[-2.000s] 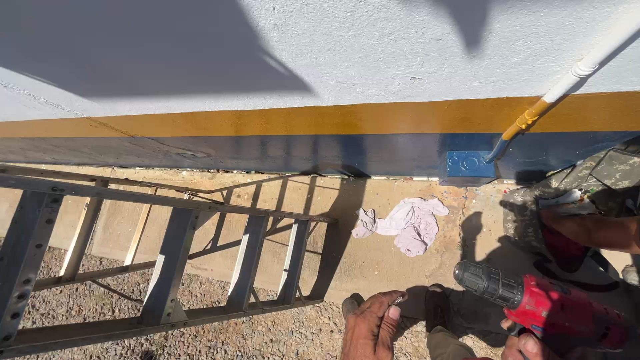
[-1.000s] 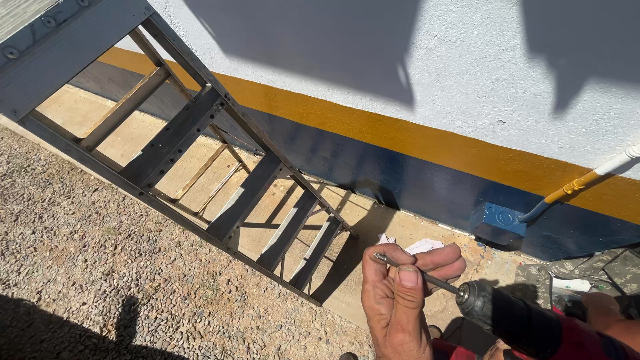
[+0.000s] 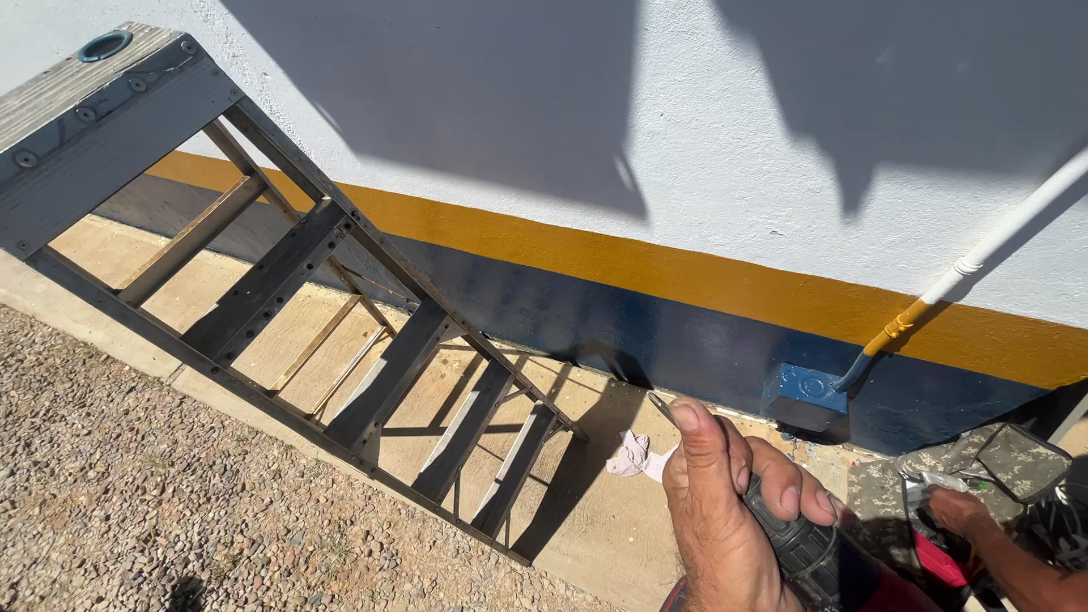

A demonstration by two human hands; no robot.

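My left hand [image 3: 731, 510] is closed around the chuck of a red and black cordless drill [image 3: 803, 540], with its palm side towards me. A thin metal bit [image 3: 663, 410] sticks out past my thumb and index finger, pointing up and left. The drill's rear part runs out of the bottom edge. My right hand is not seen in the current view. A metal stepladder [image 3: 391, 374] stands to the left of my hand. Behind my fingertips, a crumpled pale pink cloth [image 3: 629, 455] lies on the concrete strip, partly hidden by the hand.
A white, ochre and dark blue wall [image 3: 578, 255] runs along the strip, with a blue junction box [image 3: 807, 391] and conduit [image 3: 901, 323]. Gravel [image 3: 153, 476] lies at lower left. At lower right, another person's hand [image 3: 956, 510] reaches into a camouflage bag [image 3: 884, 484].
Two seconds ago my left hand was apart from the drill; now it is closed around the chuck. My right hand has left the view. The other person's hand now shows at the bag.
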